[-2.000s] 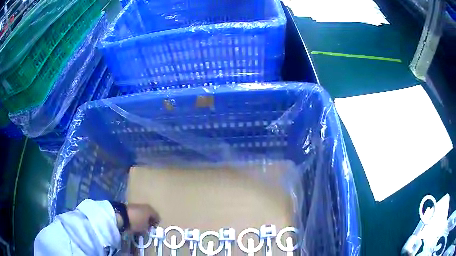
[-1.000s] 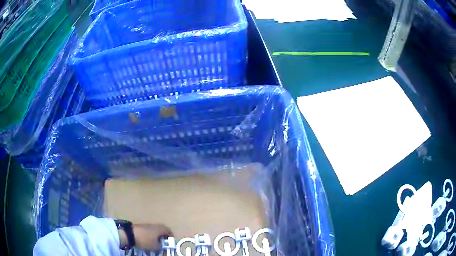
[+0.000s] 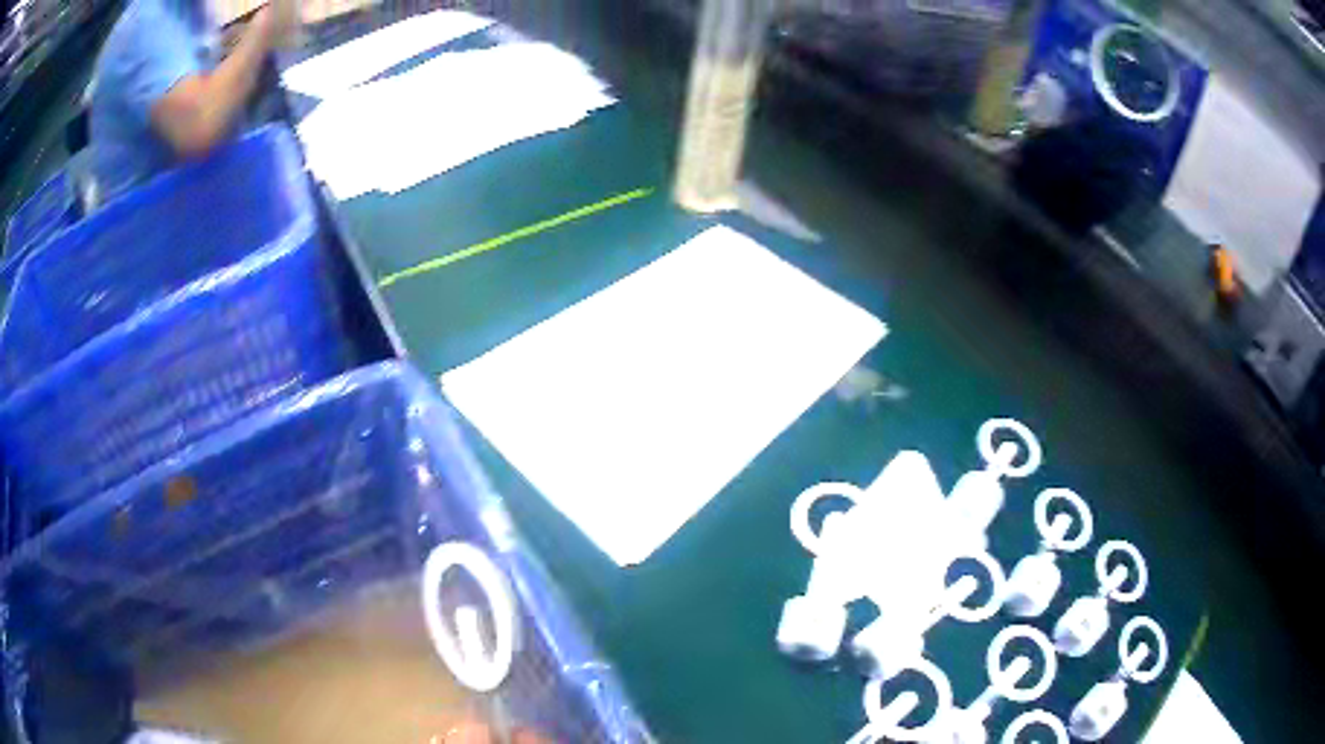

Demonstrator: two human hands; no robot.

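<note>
A white ring-and-stem part (image 3: 468, 618) shows over the right side of the lined blue crate (image 3: 218, 487), ring upward. A blurred patch of skin touches its lower end at the bottom edge. It is a hand mostly cut off, and I cannot tell whether it is my left or my right. A bit of white sleeve shows at the bottom left. Several more white ring-and-stem parts (image 3: 1032, 581) lie on the green surface (image 3: 698, 625) at lower right. Tan cardboard (image 3: 305, 669) lies in the crate.
A second blue crate (image 3: 175, 276) stands behind the first. A person (image 3: 153, 87) in light blue is beyond it. A white sheet (image 3: 669, 393) lies mid-bench, with more white sheets (image 3: 451, 116) farther back. A pale post (image 3: 719, 116) rises from the bench. A dark strip runs along the right.
The view has swung right, so the crates have shifted left and more bench parts show. The watch-wearing left hand in the crate is no longer clearly visible. A ring part now appears higher, over the crate.
</note>
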